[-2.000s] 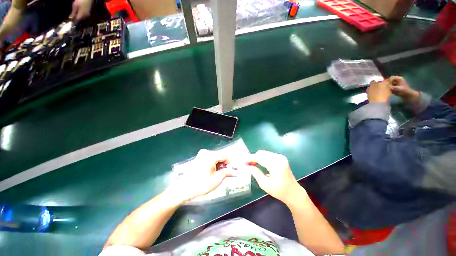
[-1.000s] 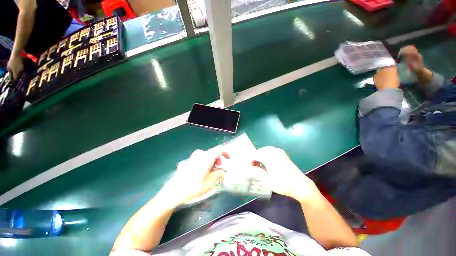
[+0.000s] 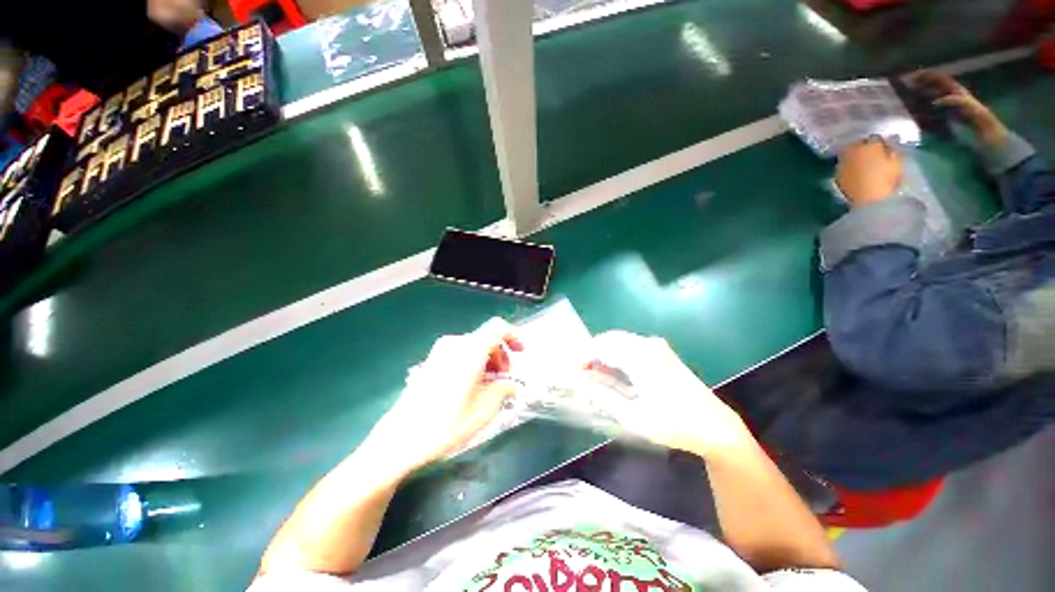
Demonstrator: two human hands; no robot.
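White sheets [image 3: 558,333], overexposed, lie on the green surface under my hands. A clear, crinkled bag edge [image 3: 544,401] shows between my hands. My left hand [image 3: 463,376] is over the left part of the sheets, its fingers curled at the bag's left side. My right hand [image 3: 642,387] closes on the bag's right side, with a small greyish-red piece at its fingertips. Glare hides what is inside the bag. A dark smartphone [image 3: 493,264] lies beyond the sheets, screen off.
A pale post [image 3: 509,116] and rail stand behind the phone. A blue clear bottle [image 3: 69,515] lies far left. A black tray [image 3: 174,116] is upper left. At right, a person in denim [image 3: 891,278] handles bagged parts [image 3: 850,113].
My hands and the clear bag have shifted slightly; more of the crinkled bag edge shows between them. The neighbour's near hand has moved left. The view has shifted a little.
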